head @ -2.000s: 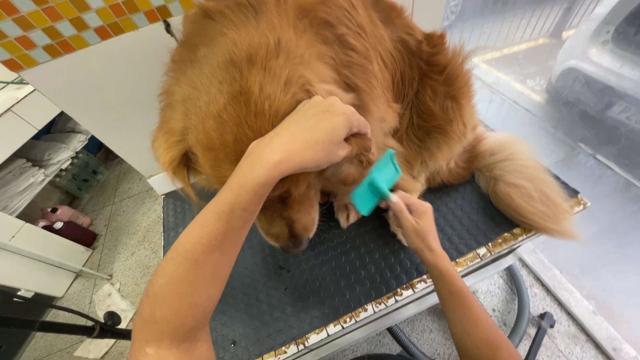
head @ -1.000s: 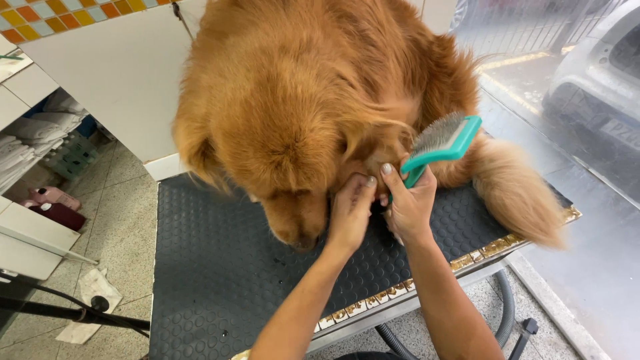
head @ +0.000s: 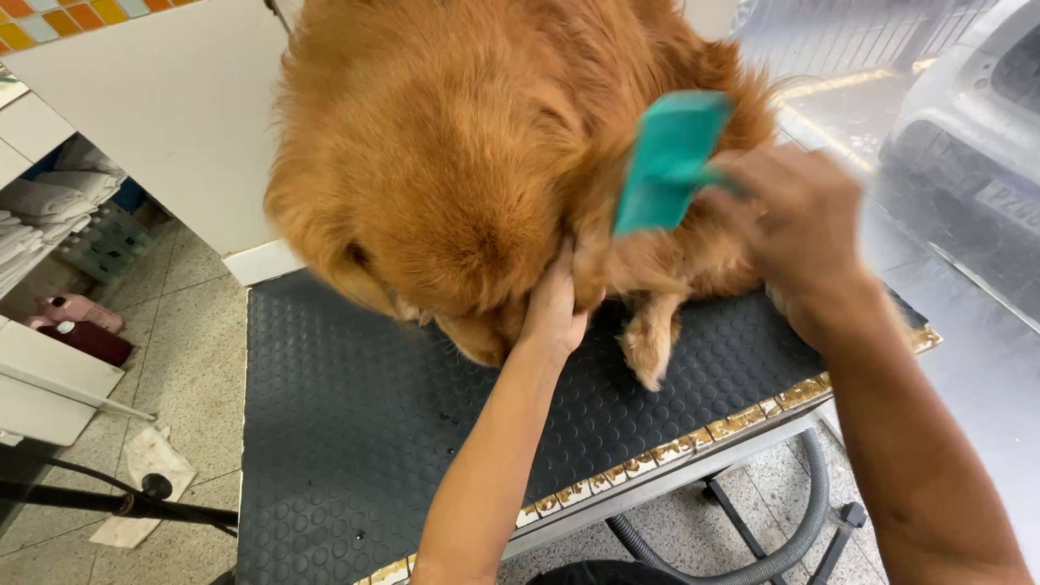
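Observation:
A golden-brown long-haired dog (head: 455, 162) lies on a grooming table with a black studded rubber mat (head: 341, 406), its head bent down. My left hand (head: 561, 305) is at the dog's front leg beside the muzzle, closed around the leg, its fingers partly hidden by fur. My right hand (head: 792, 211), blurred, grips the handle of a teal slicker brush (head: 674, 158). The back of the brush head faces me, over the fur of the leg; its bristles are hidden. A furry paw (head: 650, 345) rests on the mat below the brush.
The table's worn edge (head: 674, 447) runs along the near side. A grey corrugated hose (head: 804, 528) lies below it. At the left are a black metal bar (head: 97, 500), shelves with folded towels (head: 49, 199) and bottles (head: 85, 341). A car (head: 975, 138) shows behind the transparent surface at right.
My right hand has lifted the brush and turned it back side up over the leg fur. The hands, together a second ago, are now apart. My left hand, earlier on the dog's head, is at the leg.

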